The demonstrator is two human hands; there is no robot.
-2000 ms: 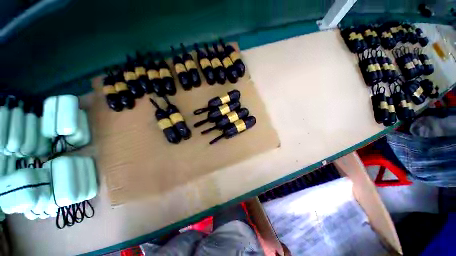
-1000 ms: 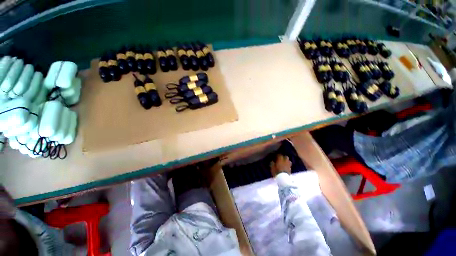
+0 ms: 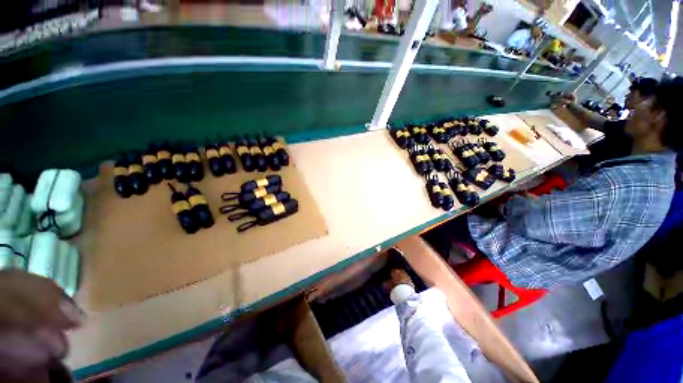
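Note:
My right hand [image 3: 399, 278] reaches down into the open carton [image 3: 457, 310], at a row of dark pieces [image 3: 352, 308] beside a pale liner sheet [image 3: 367, 351]. Its fingers are small and dark, so its grip is unclear. A large blurred hand, seemingly my left hand [image 3: 34, 325], is close to the camera at the lower left; its fingers are not clear. Black devices with yellow bands [image 3: 192, 209] lie on the cardboard pad [image 3: 150, 262]: a row at the back, a pair in front, and a stack [image 3: 262, 202] with cord loops pointing left.
Mint-green devices [image 3: 56, 202] are piled at the left. More banded black devices [image 3: 442, 191] lie farther right on the bench [image 3: 352, 179]. A person in a checked shirt [image 3: 584, 217] sits at the right by a red stool [image 3: 517, 299]. White posts [image 3: 401, 67] stand behind the bench.
The view has swung up and right, showing the seated person. My right hand has come into the carton since the earliest frame and stays there. A blurred hand now shows large at the lower left.

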